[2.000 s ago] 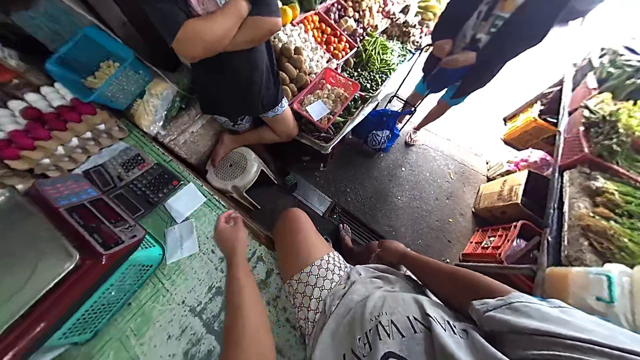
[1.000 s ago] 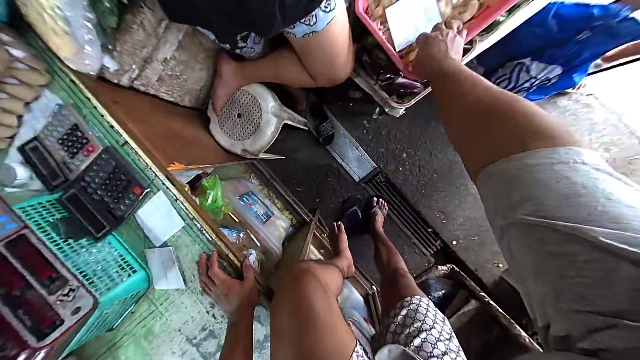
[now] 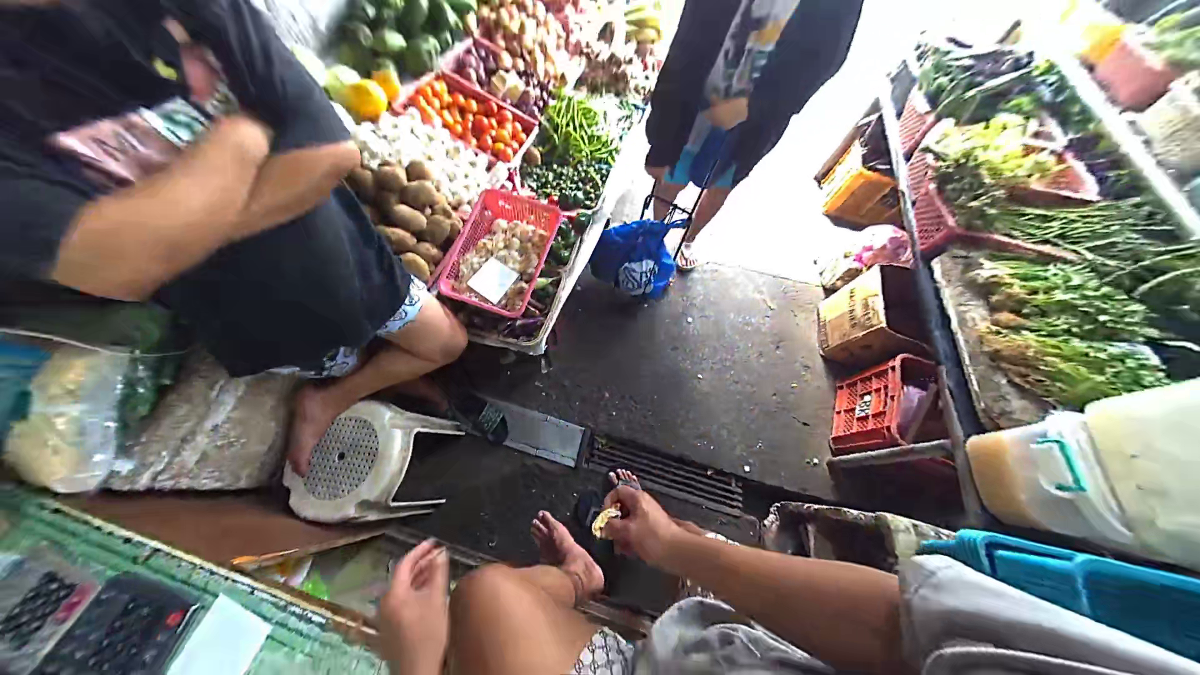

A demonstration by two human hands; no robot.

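Note:
My right hand holds a small pale yellowish piece, possibly ginger or garlic, above my bare foot. My left hand is beside my knee, near the green counter's edge, and nothing shows in it. Beyond my hands, a pink plastic basket holds small light-brown bulbs with a white card on them. At the lower left, a black calculator lies on the green counter, next to a white paper.
A white plastic stool stands under the foot of a seated person. Another person stands by a blue bag. Vegetable crates line both sides. A red crate, a cardboard box and a blue plastic container are at right.
My right hand has come back from the pink basket, where it reached one second ago, and now holds a small piece. My left hand has lifted off the counter edge. The view has swung back up.

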